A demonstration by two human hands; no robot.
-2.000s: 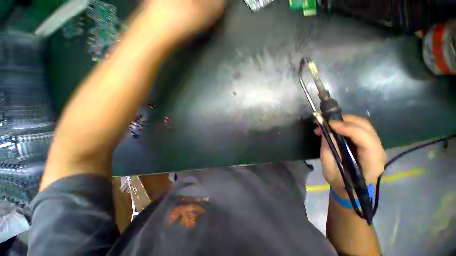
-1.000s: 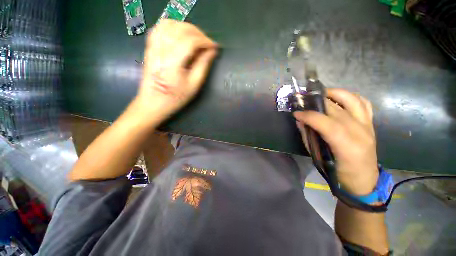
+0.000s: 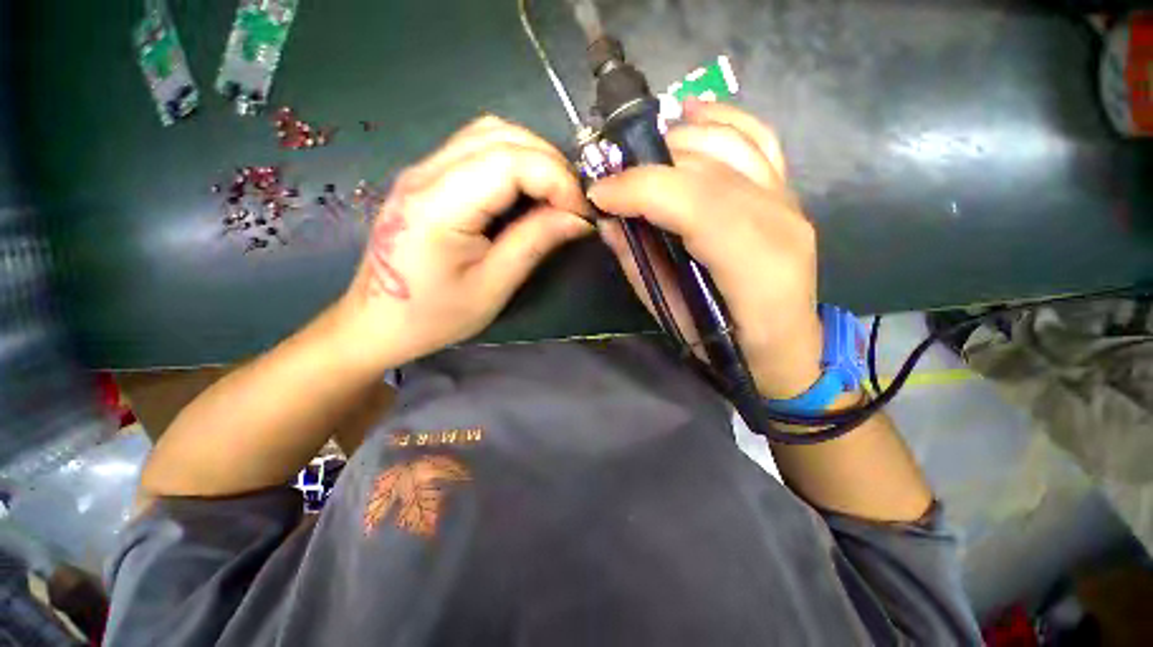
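Note:
My right hand holds the black soldering iron, which points up and away from me; its tip is near the top edge, with a thin bent metal tube alongside. A circuit board shows green and white beyond my right fingers, partly hidden by them and the iron. Small bright parts lie by the iron near my right thumb. My left hand has thumb and forefinger brought together close to my right thumb; whether something is pinched there is too small to tell. Loose dark red components lie left of my left hand.
Two green boards lie at the upper left of the dark green bench. A roll with an orange-red band is at the right edge. A black cable trails right from the blue-banded wrist. A grey ribbed stack stands far left.
My right hand has moved left with the iron, and my left hand has come in from the upper left and past the components. The two hands now meet at the middle.

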